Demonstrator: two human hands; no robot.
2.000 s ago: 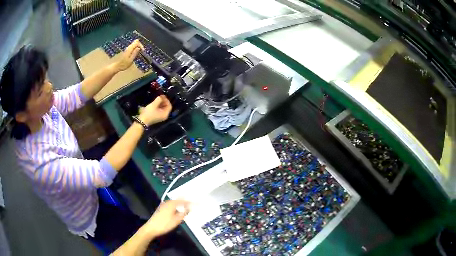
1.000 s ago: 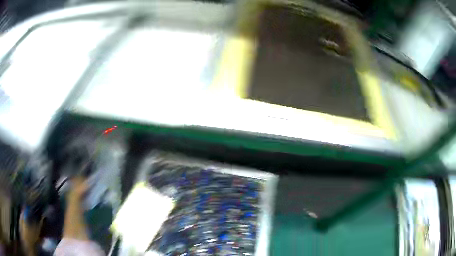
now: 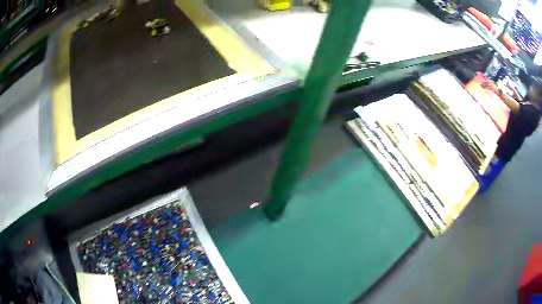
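No hand of mine is in the picture. Nearest in front of me, at the lower left, is a pale-framed board tray full of small circuit boards with blue, red and silver parts. A white card lies over the boards at the tray's left side, cut off by the lower edge. The test fixture is not visible.
A green post stands on the green bench. A raised white-edged shelf holds a dark mat. Stacked pale boards lie at the right; a person is at far right. A grey box with a red light is lower left.
The view has swung right. The board tray now shows at lower left, and the post and stacked boards have come into view. The other person's arms at the fixture have left the picture.
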